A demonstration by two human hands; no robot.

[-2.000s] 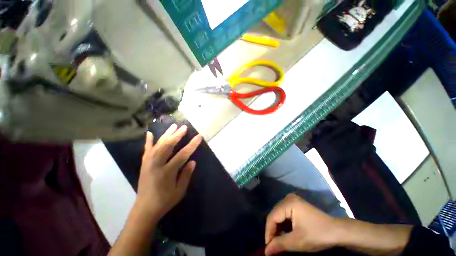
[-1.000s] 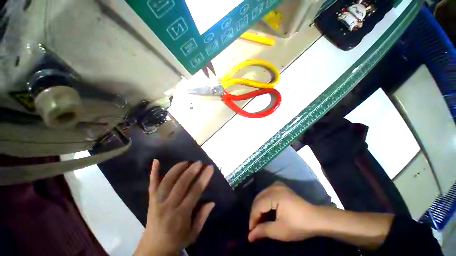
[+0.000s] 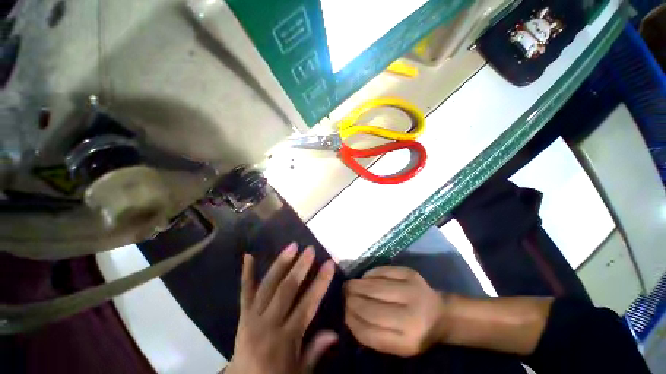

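A black fabric piece [image 3: 212, 292] lies on the white sewing table, its far end at the needle area under the cream sewing machine head [image 3: 168, 88]. My left hand [image 3: 285, 314] lies flat on the fabric, fingers spread, holding nothing. My right hand [image 3: 394, 310] is curled at the fabric's right edge near the table's green edge strip; its fingertips are hidden, and it seems to pinch the fabric. Snips with one yellow and one red loop [image 3: 381, 150] lie right of the needle area.
A green control panel [image 3: 292, 58] is at the top. A black case with a white cartoon figure [image 3: 533, 36] lies at the upper right. Dark pieces [image 3: 511, 234] lie by a white board [image 3: 569, 197]. Maroon fabric [image 3: 66, 314] is at the lower left; a blue crate [image 3: 635, 80] is far right.
My right hand has moved up and left, closer to my left hand, and closed more. My left hand has slid back from the needle area along the fabric. The camera view has shifted.
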